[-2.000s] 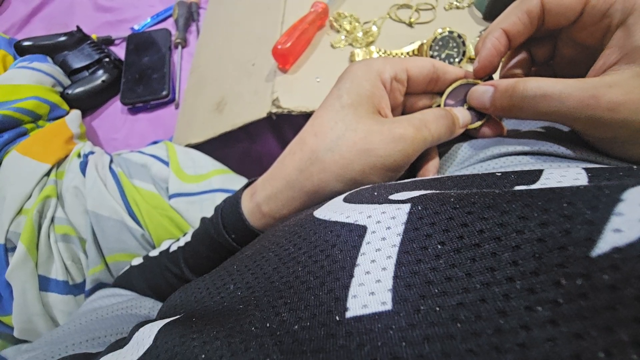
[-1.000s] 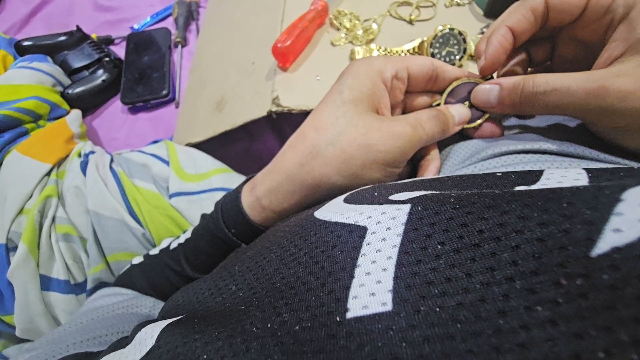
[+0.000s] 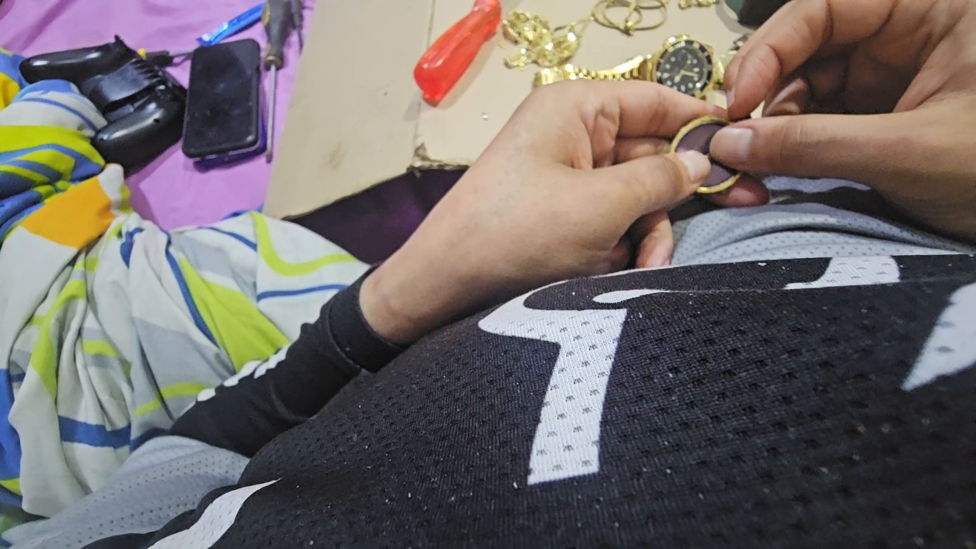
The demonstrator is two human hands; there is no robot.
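Note:
My left hand (image 3: 564, 168) grips a small round gold-rimmed piece (image 3: 695, 139) with a dark disc inside, its thumb on the near edge. From the other side, my right hand (image 3: 862, 114) pinches the same piece between thumb and fingers. Both thumbs nearly touch across the disc and cover part of it. Just beyond my fingers lies a gold-coloured wristwatch (image 3: 685, 67) with a black dial, its bracelet stretched to the left. Past it are a tangled gold-coloured chain (image 3: 543, 40) and thin gold-coloured rings or bangles (image 3: 630, 14).
A red tool handle (image 3: 457, 52) rests on the cardboard (image 3: 351, 99). On the purple cloth at left are a black smartphone (image 3: 223, 97), a screwdriver (image 3: 272, 72), a black game controller (image 3: 126, 103) and a blue item (image 3: 232, 23). Patterned fabric (image 3: 175, 290) bunches near my left forearm.

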